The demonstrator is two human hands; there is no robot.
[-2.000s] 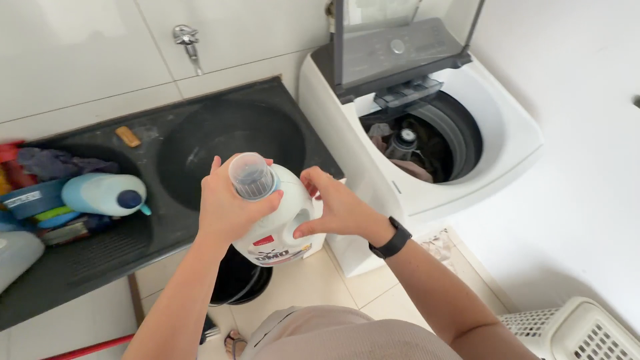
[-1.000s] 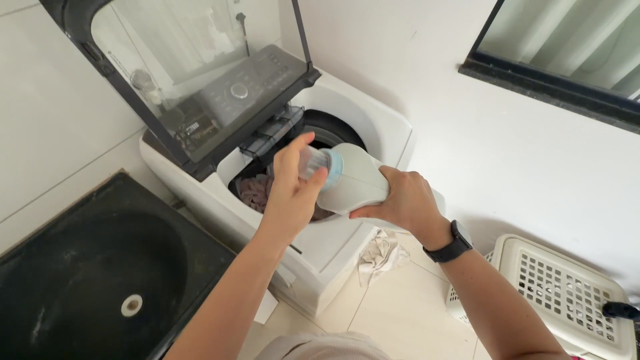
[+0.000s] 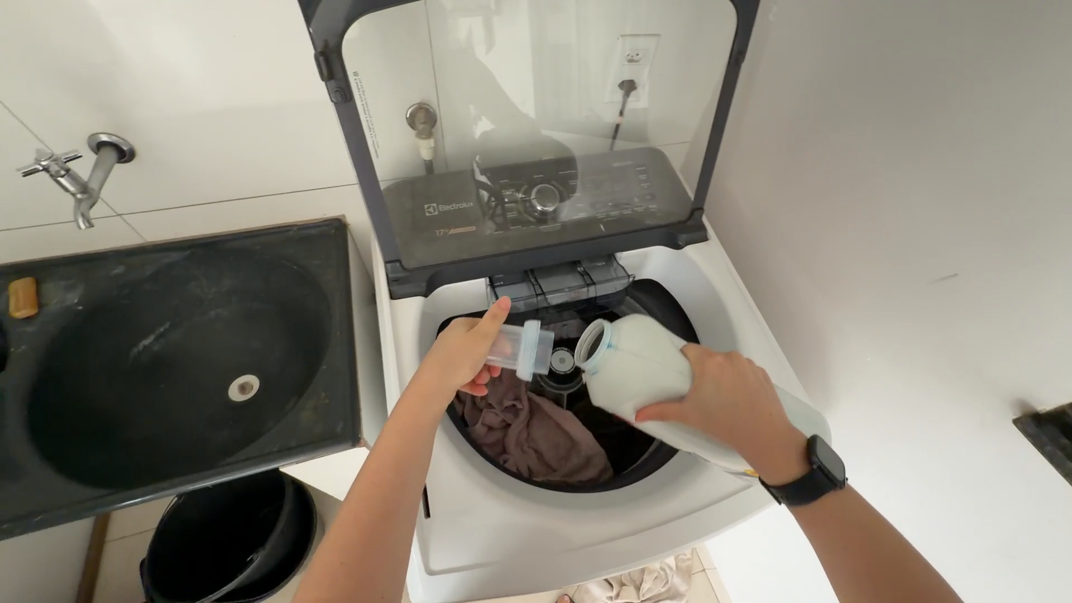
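Observation:
My left hand (image 3: 469, 347) holds a translucent plastic measuring cap (image 3: 523, 348) with a pale blue ring, tilted sideways over the drum opening. Gripped in my right hand (image 3: 724, 398) is a white detergent bottle (image 3: 641, 360), tipped with its uncapped mouth facing the cap across a small gap. No liquid can be made out between them. Below lies the drum of the top-load washing machine (image 3: 469, 536), with mauve cloth (image 3: 540, 431) around its central agitator (image 3: 562, 362). The machine's glass lid (image 3: 536, 92) stands raised, and the dispenser drawer (image 3: 561, 285) is behind my hands.
A dark laundry sink (image 3: 176, 360) adjoins the machine on the left, with a bar of soap (image 3: 23, 297) on its ledge and a metal tap (image 3: 82, 188) above. Under it stands a black bucket (image 3: 234, 536). A pale cloth (image 3: 645, 582) lies on the floor. A wall borders the right.
The bottle and cap have moved from over the sink's edge to over the drum. The cap, on the bottle two seconds ago, is now off it in my left hand. The view has swung to the machine.

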